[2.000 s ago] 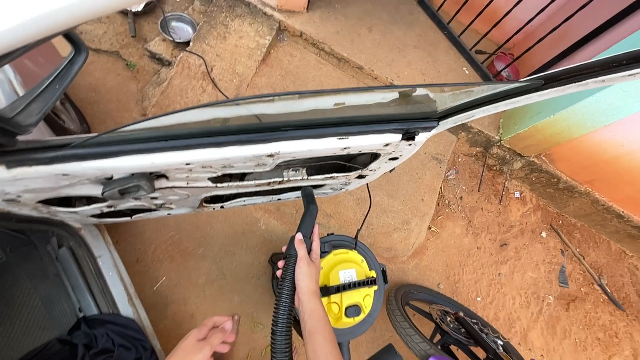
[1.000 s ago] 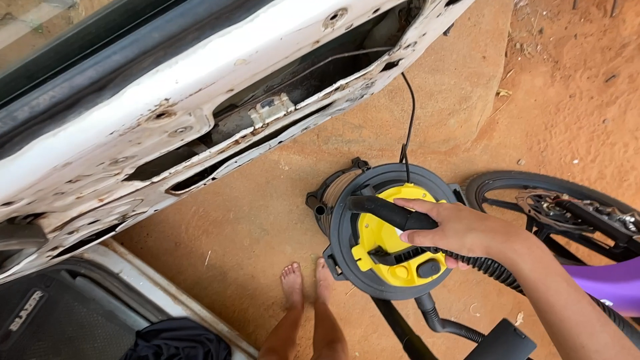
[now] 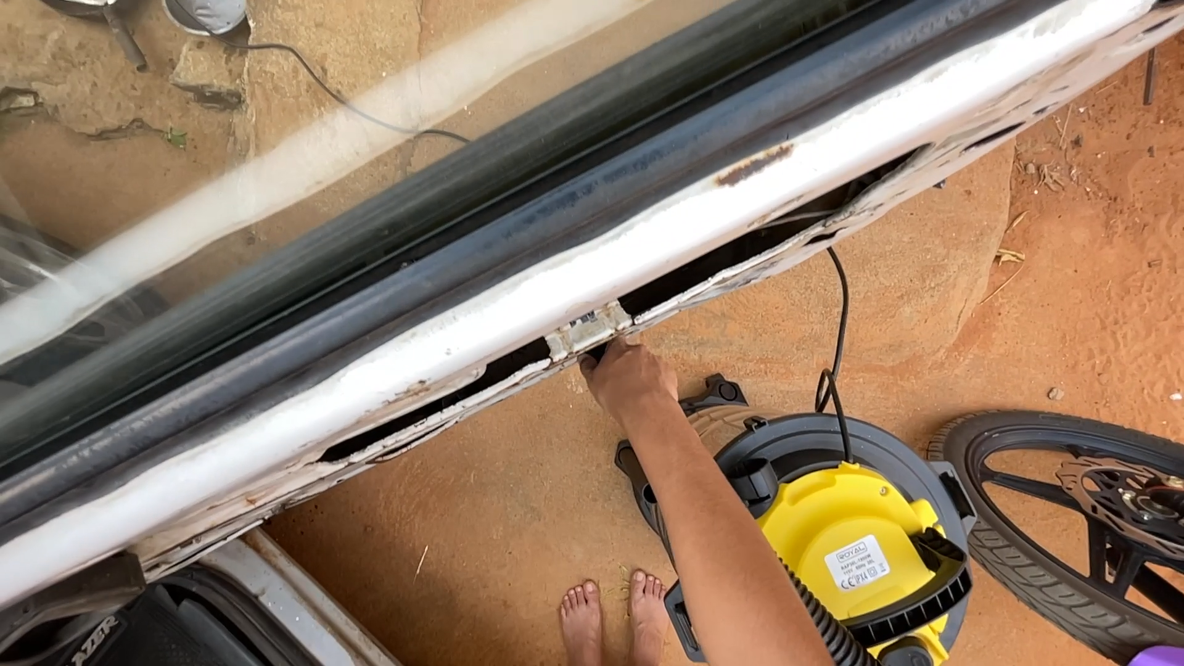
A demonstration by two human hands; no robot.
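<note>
My right hand (image 3: 631, 377) is at the lower edge of the white car door (image 3: 518, 319), beside a metal bridge between two long openings. Its fingers are curled round a dark piece, seemingly the vacuum's black nozzle, mostly hidden by the hand and door. A ribbed black hose (image 3: 819, 610) comes out from behind my forearm. Below and right of the hand stands a yellow and black vacuum cleaner (image 3: 851, 536) with a carry handle and a label bearing writing. A thin black cable (image 3: 840, 324) rises from its top toward the door. My left hand is out of view.
A wheel with a brake disc (image 3: 1027, 518) stands right of the vacuum. My bare feet (image 3: 610, 615) are on the ground below the door. The car's sill (image 3: 305, 592) is at lower left. Beyond the window glass lie a metal bowl (image 3: 208, 11) and a dark cable (image 3: 324, 83).
My right hand has moved from above the vacuum's lid up to the door's opening. The left hand, seen two seconds ago, is out of view. The door fills more of the view.
</note>
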